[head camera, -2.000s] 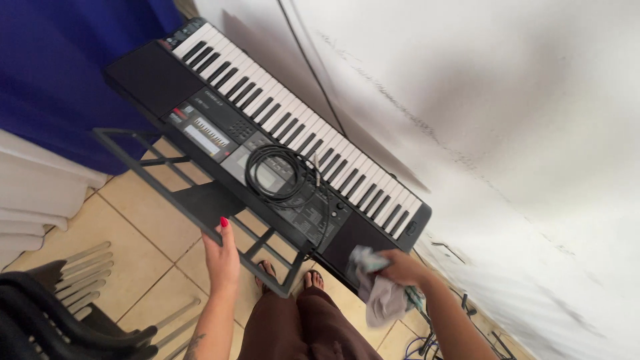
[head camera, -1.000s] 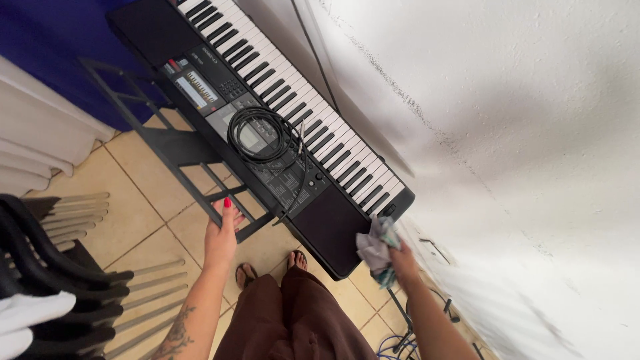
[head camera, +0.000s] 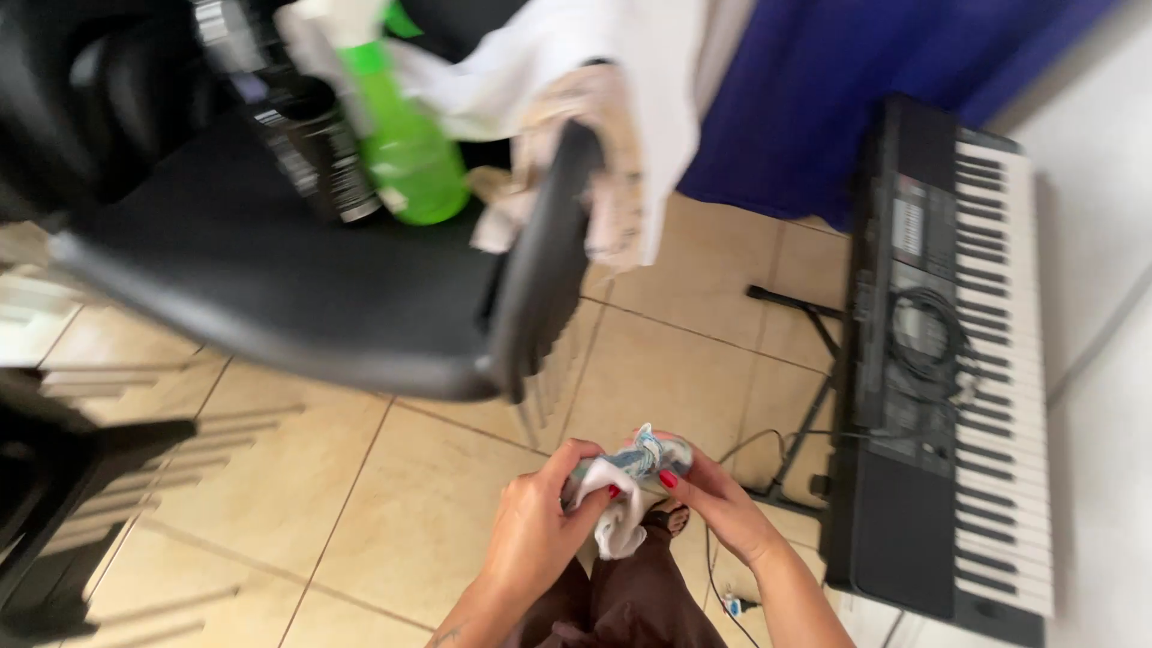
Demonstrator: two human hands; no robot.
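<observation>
A crumpled white and blue cloth is held between my two hands at the lower middle. My left hand grips its left side, and my right hand pinches the right side. To the right, an electronic keyboard stands on a folding stand, with a coiled black cable lying on its panel. On the black seat of stacked chairs, at the upper left, a green bottle stands beside a dark bottle. White and beige cloths hang over the chair's armrest.
A blue curtain hangs behind the keyboard, near the white wall. More stacked chairs are at the lower left. Cables and a plug lie on the tiled floor beside my foot.
The view has swung left onto the chairs and bottles. My left hand has left the keyboard's music rest and now holds the cloth too. The music rest no longer shows.
</observation>
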